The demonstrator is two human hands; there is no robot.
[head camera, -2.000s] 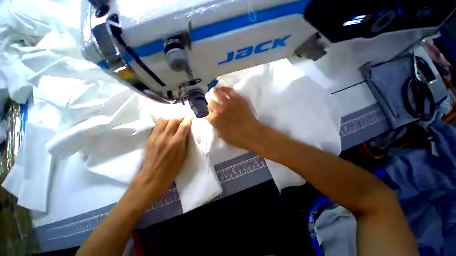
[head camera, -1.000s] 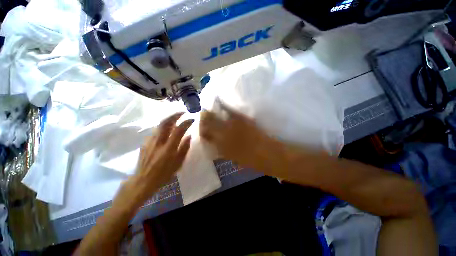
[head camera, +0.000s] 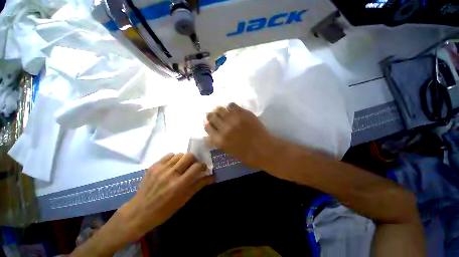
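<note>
My left hand (head camera: 173, 178) is at the table's front edge, its fingers closed on the lower end of a narrow white fabric strip (head camera: 200, 147). My right hand (head camera: 234, 130) is farther up, fingers curled on the white cloth just below the needle area; a small yellow patch shows at its fingertips. A large white fabric panel (head camera: 307, 100) lies right of the needle area and partly under my right forearm. The dark grey cylinder (head camera: 204, 80) is above the fingers. Glare hides the needle and the cloth edges there.
The sewing machine head (head camera: 261, 25) spans the top. A pile of white cut pieces (head camera: 100, 108) lies left. Black-handled scissors (head camera: 436, 98) lie on grey-blue folded cloth (head camera: 410, 85) at right. A ruler strip (head camera: 95, 193) runs along the front edge. A blue-rimmed container (head camera: 311, 226) is below right.
My left hand has moved down from near the needle area to the strip's lower end at the table edge. My right hand has drawn slightly away from the needle area. The camera view has shifted.
</note>
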